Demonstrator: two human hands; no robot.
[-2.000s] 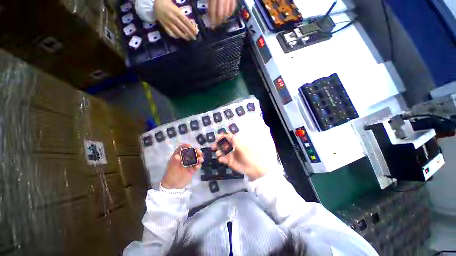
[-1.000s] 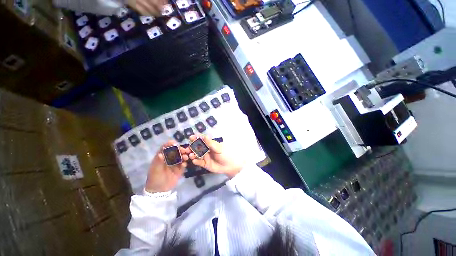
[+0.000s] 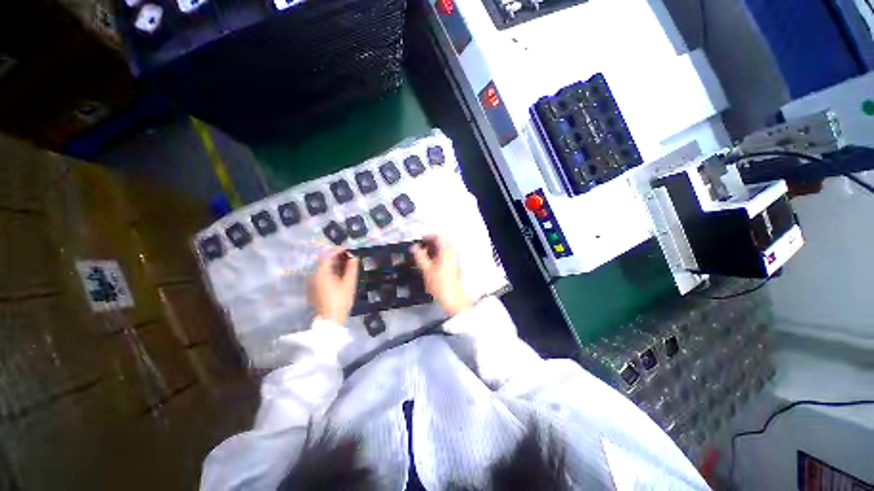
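Observation:
A black fixture [image 3: 388, 278] with square pockets lies over the white tray [image 3: 287, 316]. My left hand [image 3: 334, 286] is at its left side and my right hand [image 3: 441, 273] at its right side, fingers closed on its edges near the upper corners. The fingertips are blurred, and no separate housing can be made out in them. Dark square housings [image 3: 316, 202] form a long row along the tray's far edge. A shorter row [image 3: 380, 215] lies above the fixture, and one dark square [image 3: 375, 324] lies just below it.
Right is the white machine bed [image 3: 517, 153] with a second black fixture [image 3: 586, 134], control buttons [image 3: 546, 225] and a black-and-white unit [image 3: 733, 225]. A clear blister tray [image 3: 671, 403] lies lower right. Wrapped cartons [image 3: 57, 316] stand left, stacked black trays [image 3: 316, 86] beyond.
The two square housings are no longer visible held up in my hands. My hands have parted and moved down to the fixture's sides. The other person's hands have left view.

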